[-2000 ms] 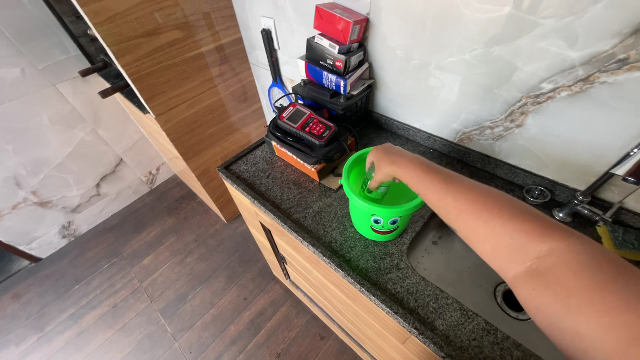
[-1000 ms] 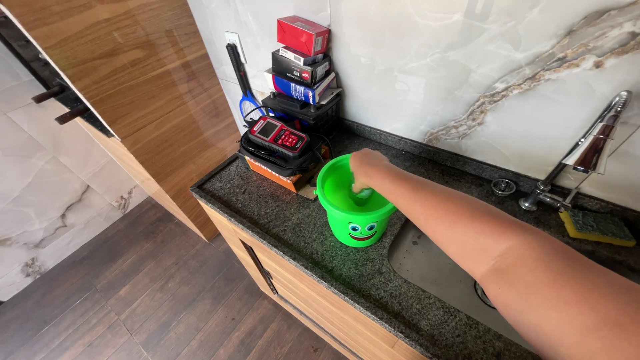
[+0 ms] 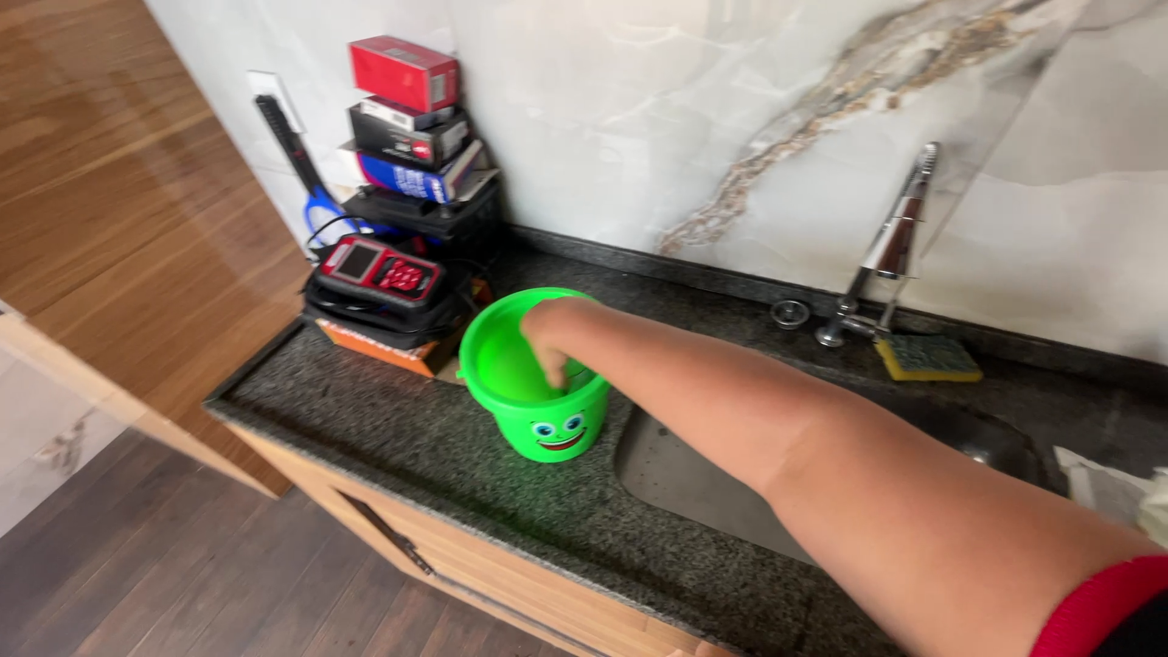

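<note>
A green plastic bucket [image 3: 552, 429] with a printed smiling face stands upright on the dark granite countertop [image 3: 392, 447], just left of the sink. My right hand [image 3: 553, 339] reaches down inside it, fingers pointing down near the right inner wall. Something clear or greenish seems to be at my fingertips, but the bucket's side and the blur hide what it is and whether I grip it. At the bottom edge of the view a small bit of skin shows, too little to tell as my left hand.
Behind the bucket sit a red diagnostic scanner [image 3: 379, 269], stacked boxes [image 3: 406, 137] and a blue racket [image 3: 324, 214]. The steel sink [image 3: 693, 484], a faucet [image 3: 890, 242], a drain strainer [image 3: 790, 314] and a sponge [image 3: 929, 358] lie to the right.
Two seconds ago my right hand held a clear object at the bucket's mouth; now the hand is lower inside the bucket. The view has shifted and come closer.
</note>
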